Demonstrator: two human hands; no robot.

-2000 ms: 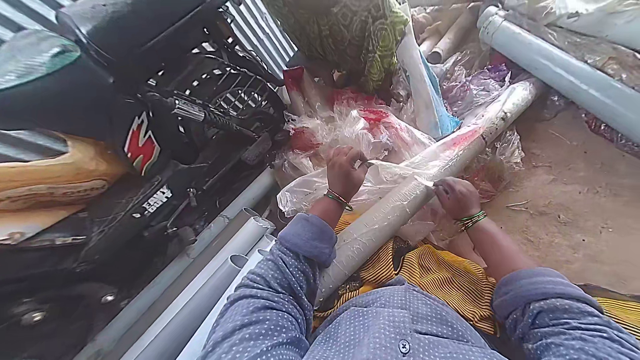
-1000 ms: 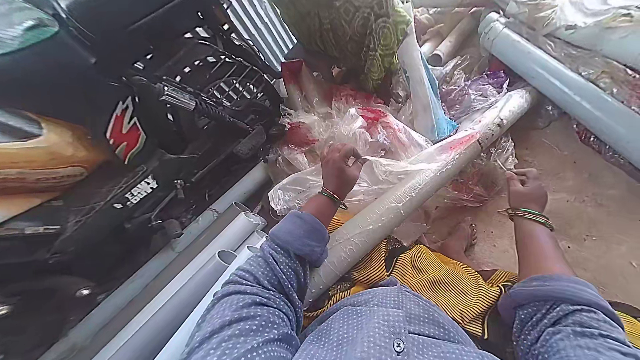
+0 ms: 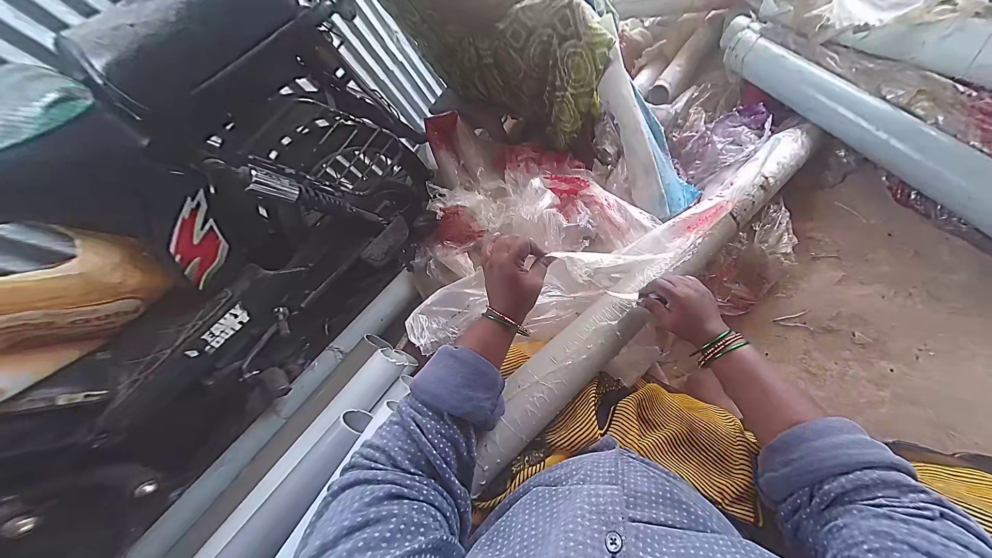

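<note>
A grey plastic pipe [image 3: 573, 360] lies slantwise across my lap, partly covered by clear plastic film. My left hand [image 3: 514, 277], left of the pipe, pinches the edge of a clear plastic sheet [image 3: 597, 267]. On the pipe's right side, my right hand [image 3: 682, 308] has its fingers closed on another part of the sheet, which is stretched across the pipe between both hands. Crumpled clear film with red smears [image 3: 570, 194] is heaped beyond my left hand.
A motorcycle [image 3: 256, 194] stands at the left, with several grey pipes [image 3: 310, 457] beside it. A person in patterned green cloth [image 3: 535, 62] is beyond the heap. A thick pipe [image 3: 860, 112] lies at upper right above bare ground [image 3: 891, 310].
My right hand was farther right, away from the pipe, a second ago; it is back beside the pipe on the film. My left hand has stayed near the same place.
</note>
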